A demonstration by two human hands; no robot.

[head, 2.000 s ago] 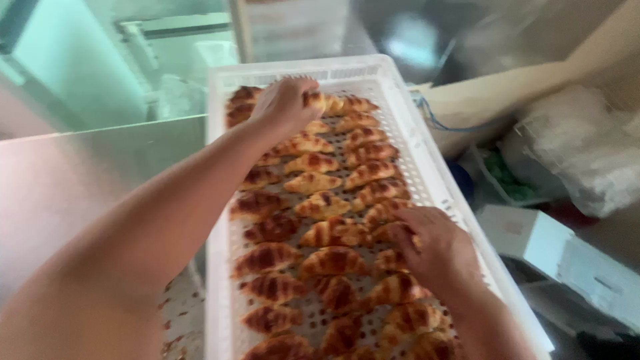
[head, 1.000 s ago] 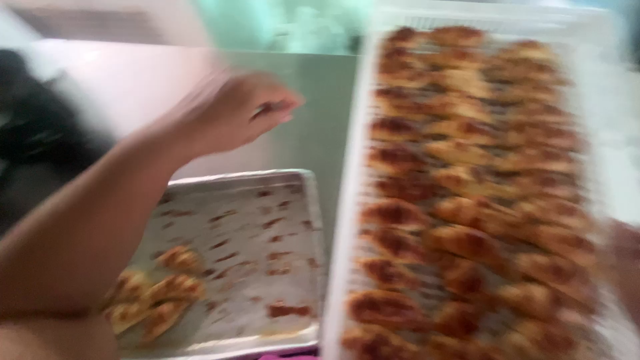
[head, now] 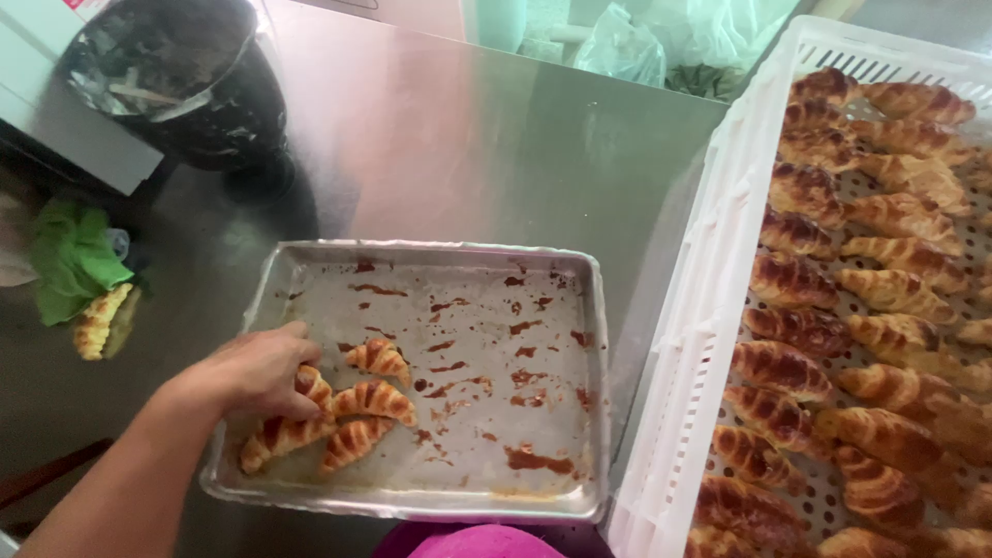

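My left hand (head: 267, 376) has its fingers around a small browned croissant (head: 314, 387) at the left side of a metal baking tray (head: 496, 279). Several more croissants lie close by on the tray, one curved croissant (head: 376, 401) just right of the hand. Brown baked-on marks spot the tray's floor. On the right stands a white perforated plastic crate (head: 697, 256), filled with rows of golden-brown croissants (head: 794, 279). My right hand is out of view.
A black bucket-like container (head: 225, 124) stands at the back left of the metal table (head: 496, 155). A pale croissant (head: 101, 322) lies beside green plastic (head: 74, 260) at the far left. Clear plastic bags (head: 624, 46) are beyond the table's back edge.
My left hand, over the crate two seconds ago and in the air above the table one second ago, is now down among the tray's croissants. The view has swung left; my right hand has left it.
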